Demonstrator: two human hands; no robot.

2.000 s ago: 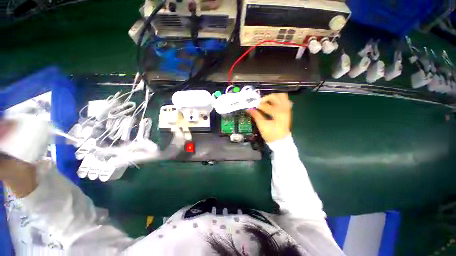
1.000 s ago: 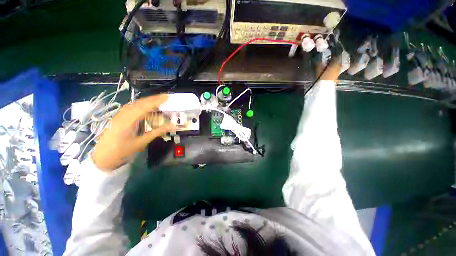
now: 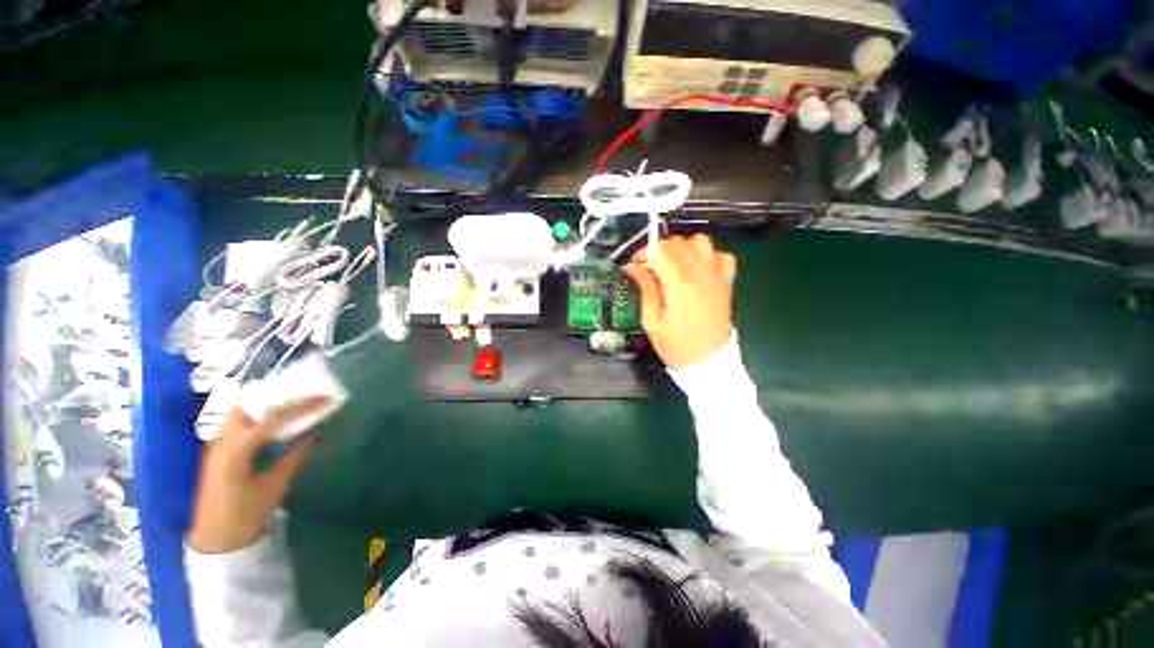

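Note:
A white power adapter [image 3: 501,243] sits on the cream test socket [image 3: 440,290] at the fixture's left. Its tied white cord [image 3: 635,191] lies behind the green circuit boards [image 3: 586,298]. My right hand [image 3: 687,299] is at the boards' right edge, fingers pinched around the cord's thin end; the plug is hidden by the fingers. My left hand [image 3: 249,477] holds another white adapter [image 3: 299,395] at the lower left, slightly blurred, with a cord running from it. A red switch [image 3: 486,363] is on the dark fixture base [image 3: 557,373].
A pile of corded adapters [image 3: 272,304] lies left of the fixture, beside a blue bin [image 3: 158,418]. A bench meter [image 3: 759,57] with a red lead [image 3: 642,123] and a vented instrument [image 3: 500,48] stand behind. White adapters [image 3: 902,168] hang along the rear right rail.
My right hand has come from the rear rail back to the circuit boards. My left hand has left the socket and moved to the lower left, now holding an adapter. The tied cord has shifted backward.

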